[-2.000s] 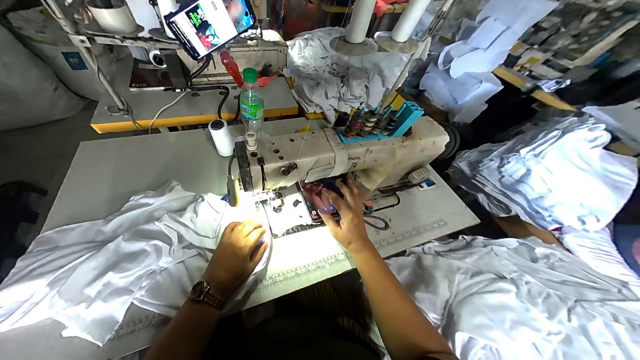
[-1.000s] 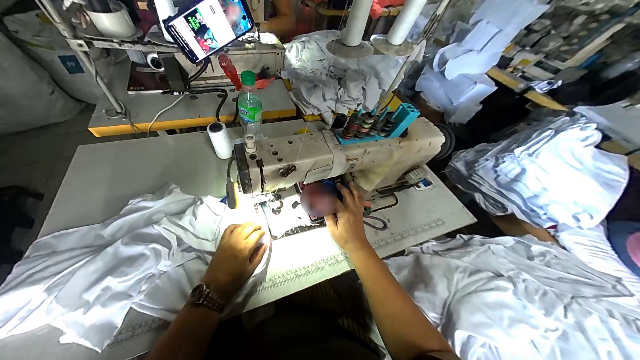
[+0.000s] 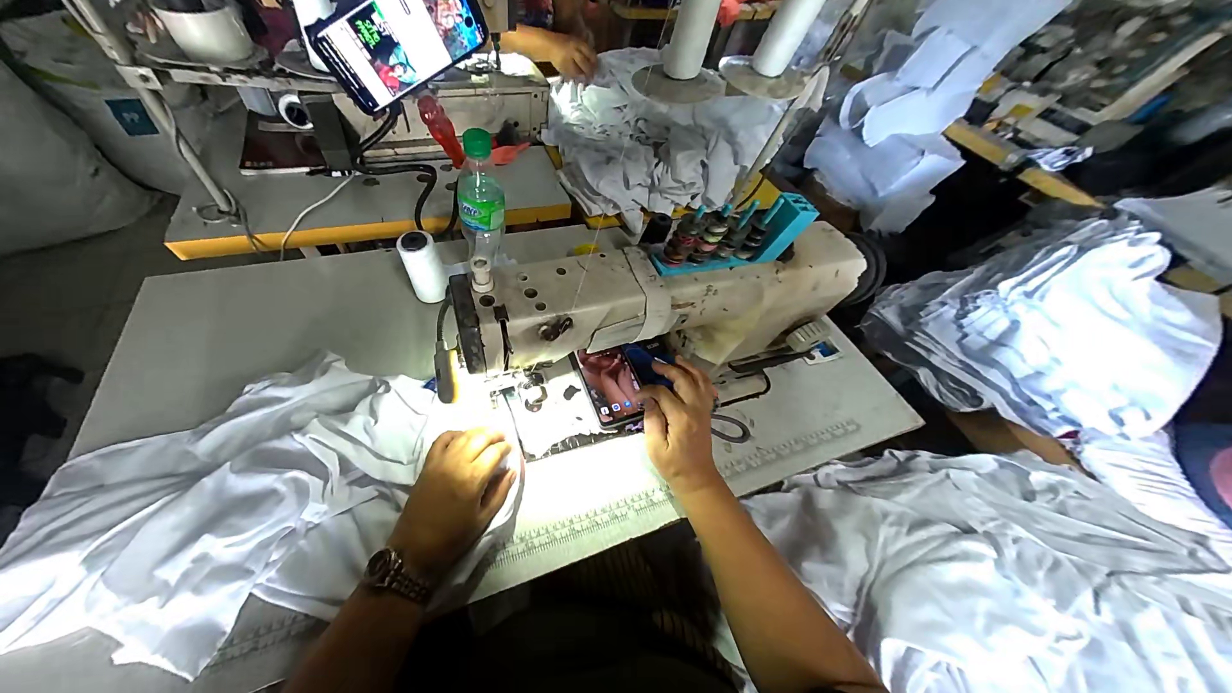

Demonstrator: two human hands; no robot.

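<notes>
My left hand (image 3: 460, 486), with a metal watch on its wrist, rests on the edge of white fabric (image 3: 250, 472) left of the needle area; whether its fingers grip the cloth cannot be told. Under the arm of an industrial sewing machine (image 3: 597, 298) lies a smartphone (image 3: 612, 383) with a lit screen. My right hand (image 3: 680, 419) is at the phone's right side, fingers bent over its edge and a dark blue thing behind it. A lamp lights the needle plate and the table's front, where a printed ruler runs.
A plastic bottle (image 3: 480, 207) and a white thread spool (image 3: 422, 267) stand behind the machine head. Bobbins sit in a blue rack (image 3: 784, 231) on top. White cloth heaps (image 3: 991, 568) lie at right. Another phone (image 3: 395, 48) is mounted above. Another person's hand (image 3: 575, 56) is at the back.
My right hand has shifted slightly right on the phone, and more of the phone's lit screen shows now. My left hand has stayed at the cloth.
</notes>
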